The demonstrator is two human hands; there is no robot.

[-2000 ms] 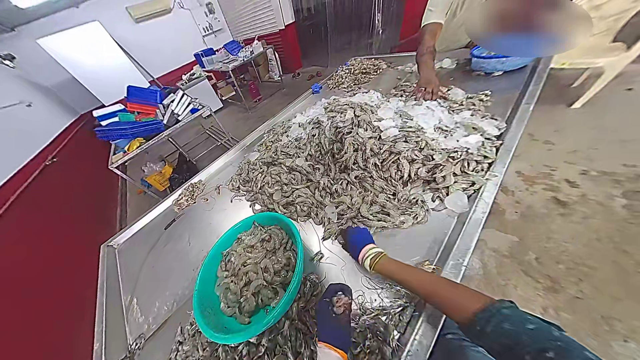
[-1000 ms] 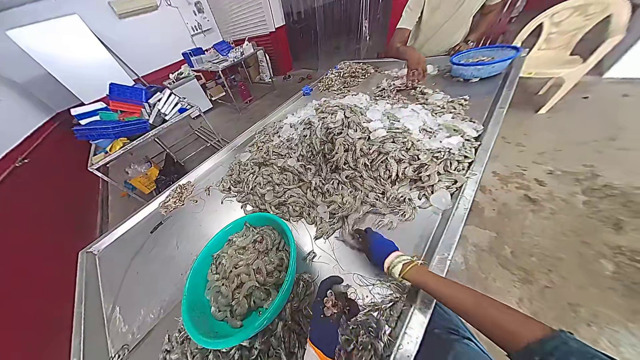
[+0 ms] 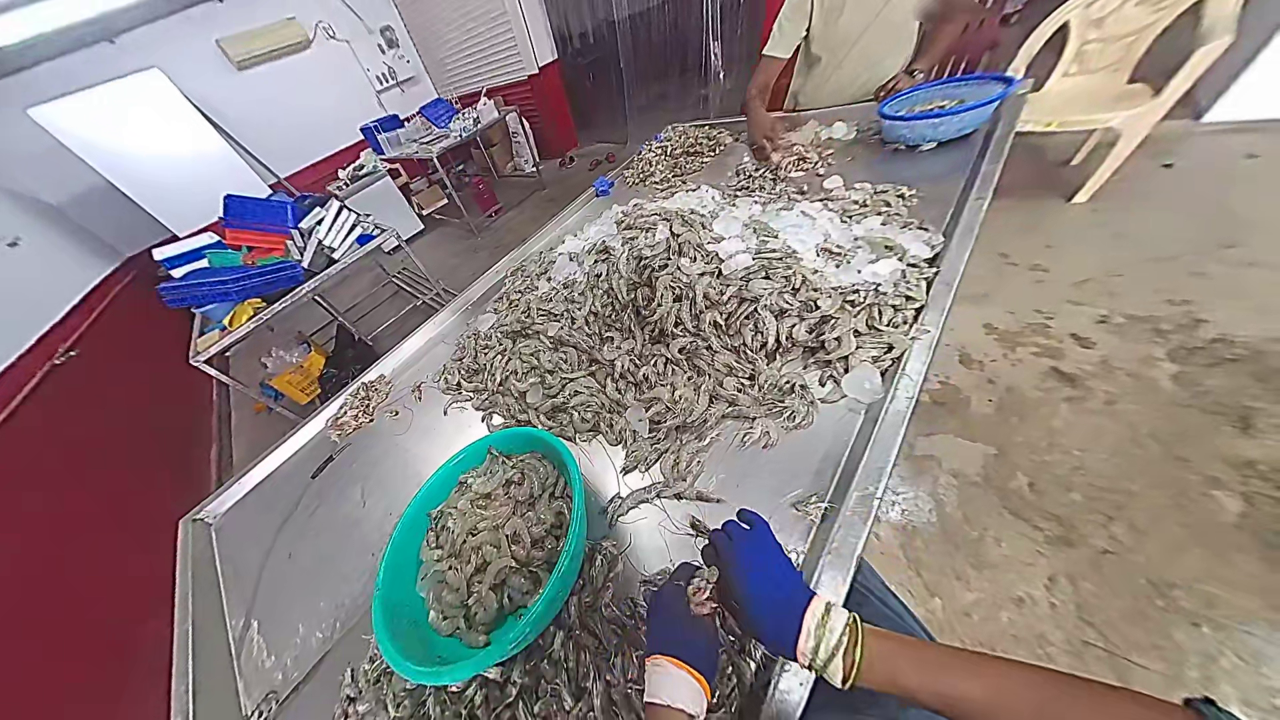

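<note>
My left hand (image 3: 683, 628), in a dark blue glove, is closed around some shrimp pieces at the near edge of the table. My right hand (image 3: 760, 585), gloved in blue, meets it from the right, its fingers at a shrimp; its exact grip is partly hidden. Left of them, a green plastic basin (image 3: 400, 600) holds peeled-looking shrimp (image 3: 495, 545). Under and beside the basin lies a heap of shrimp heads and shells (image 3: 590, 640). Beyond my hands rises a large pile of whole shrimp (image 3: 650, 330) with ice (image 3: 800, 235) on its far side.
The steel table (image 3: 330, 540) has a raised rim. At its far end a person (image 3: 850, 50) reaches to a small shrimp heap, beside a blue basket (image 3: 935, 122). A plastic chair (image 3: 1110, 85) stands at right. Blue crates (image 3: 235, 285) fill a side table at left.
My right hand has come back from the edge of the big shrimp pile to my left hand. The far person's hand remains near the small heap.
</note>
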